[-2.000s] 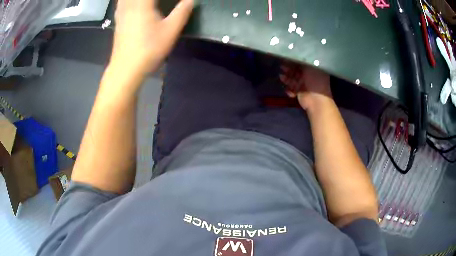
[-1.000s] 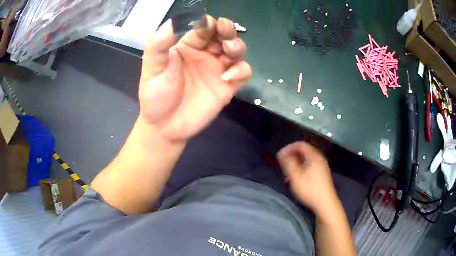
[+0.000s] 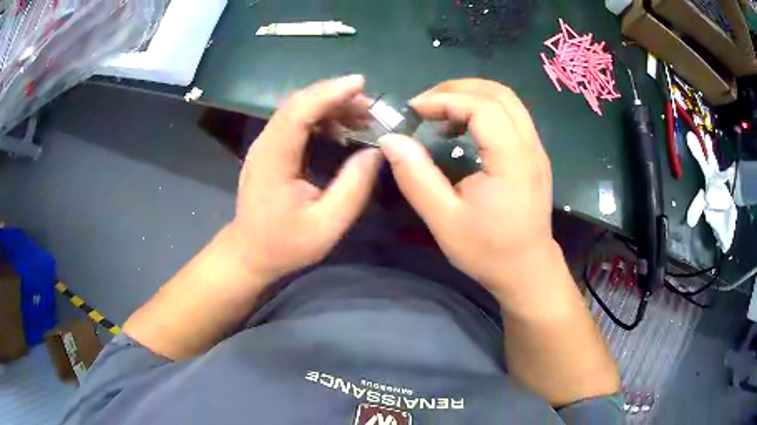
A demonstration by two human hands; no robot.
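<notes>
A small thin rectangular piece (image 3: 387,114), bright and glassy like an LCD display, is held between both hands above the bench edge. My left hand (image 3: 303,178) holds it from the left, with thumb and fingertips at its side. My right hand (image 3: 481,166) has its thumb at the piece's lower edge and its index finger near its right corner. The fingers partly hide the piece, and its markings cannot be read.
The green bench top (image 3: 290,70) bears a cream-white stick (image 3: 305,29), pink tubes (image 3: 581,65) and scattered black bits. At right lie a black corded screwdriver (image 3: 643,183), a white crumpled glove or cloth (image 3: 712,191) and red-handled pliers (image 3: 672,137). Clear trays (image 3: 656,332) are below.
My left hand has come in from the left and lowered towards the bench edge with the small piece. My right hand has risen from the lap to meet it at the piece.
</notes>
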